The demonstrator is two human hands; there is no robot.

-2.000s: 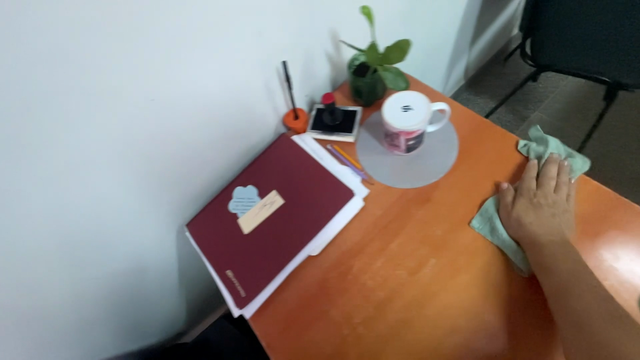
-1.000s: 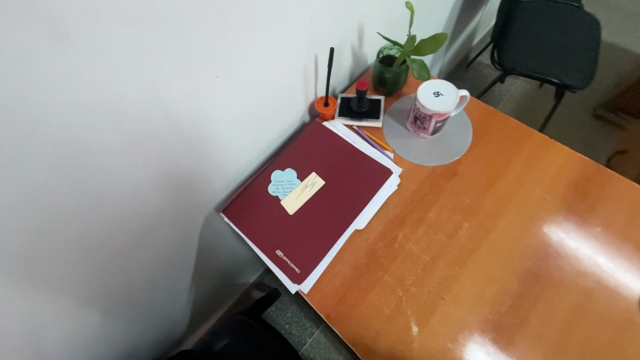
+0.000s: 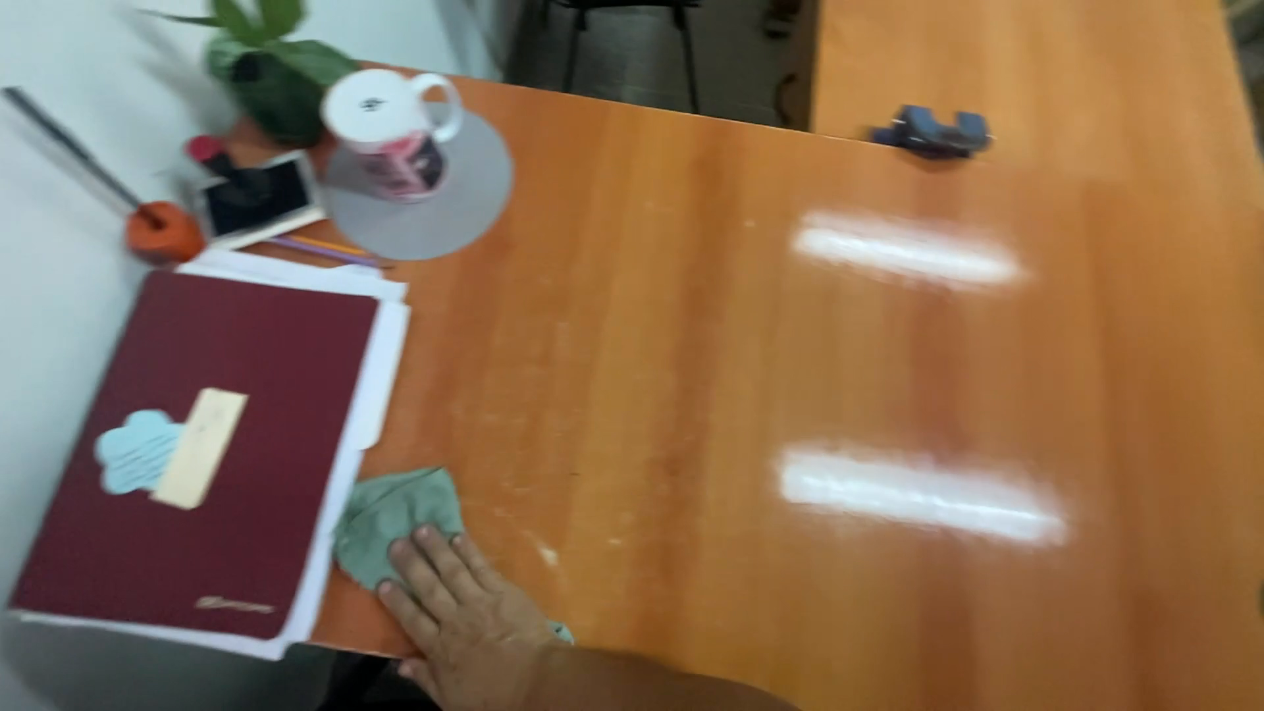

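Observation:
My right hand (image 3: pixel 469 617) lies palm down on a green cloth (image 3: pixel 400 513), pressing it to the wooden table (image 3: pixel 691 346) near its front left edge. A corner of the cloth shows beside my wrist; the rest under the palm is hidden. Just left of the cloth is a maroon folder (image 3: pixel 267 365) with white papers under it, bearing a blue cloud-shaped note (image 3: pixel 138 449) and a cream strip (image 3: pixel 202 444). My left hand is out of view.
A lidded mug (image 3: pixel 400 148) stands on a grey round mat (image 3: pixel 434 232). Nearby are a potted plant (image 3: pixel 276 99), a stamp pad (image 3: pixel 262 202) with a stamp, pencils (image 3: pixel 326 250) and a pen in an orange holder (image 3: pixel 163 232). A dark blue object (image 3: pixel 933 133) sits at the far edge.
My right hand and the cloth, at the table's right side two seconds ago and out of view one second ago, are now beside the folder. The view has turned right.

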